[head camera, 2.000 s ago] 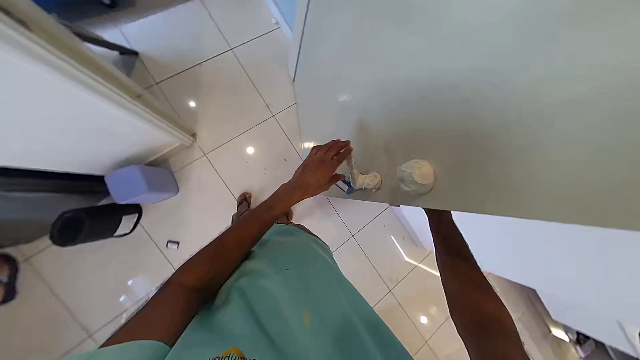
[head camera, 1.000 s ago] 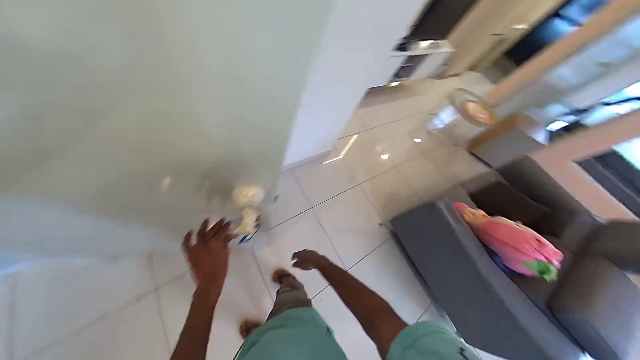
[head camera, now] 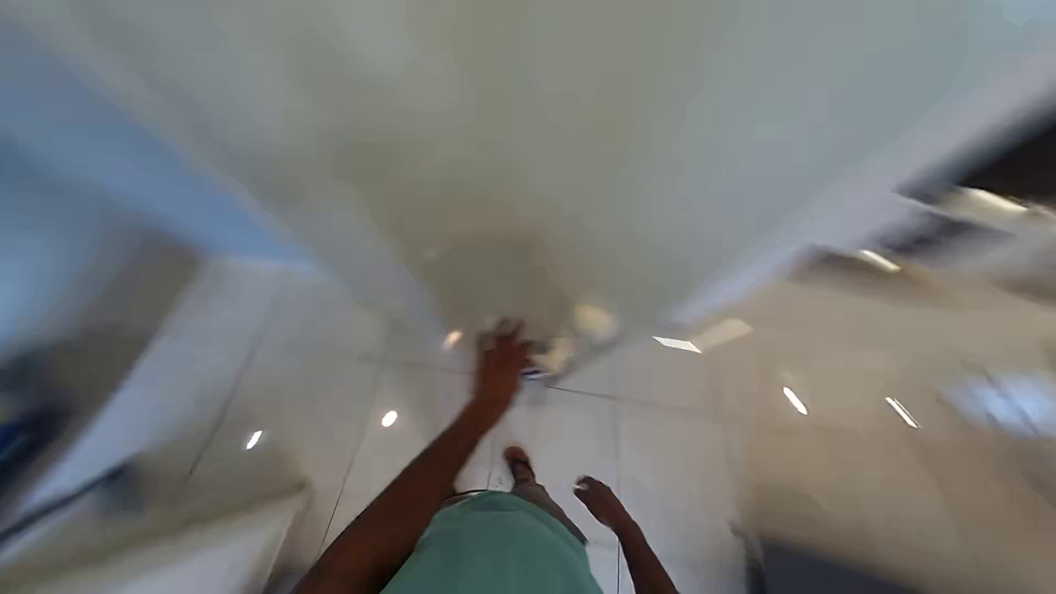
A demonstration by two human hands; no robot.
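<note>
A pale, grey-green door (head camera: pixel 511 148) fills the upper middle of the view, badly blurred. Near its lower edge is a whitish wrapped door handle (head camera: pixel 554 355) with a bit of blue beside it, and a round whitish lump (head camera: pixel 594 320) sits just above. My left hand (head camera: pixel 502 355) is at the door's lower edge, just left of the handle, its fingers spread; whether it touches the door is blurred. Low in the view, my right hand (head camera: pixel 601 497) hangs away from the door, fingers loosely curled, and nothing shows in it.
Glossy tiled floor (head camera: pixel 660 445) spreads below the door. A white panel edge (head camera: pixel 239 536) is at the lower left, and a dark grey piece of furniture (head camera: pixel 825 569) at the lower right. Blue surfaces (head camera: pixel 181 173) show at the upper left. My sandalled foot (head camera: pixel 518 462) is below the handle.
The view has swung about strongly. My right hand was behind the door's edge two seconds ago and is now in the open, low beside my body. My left hand remains near the handle.
</note>
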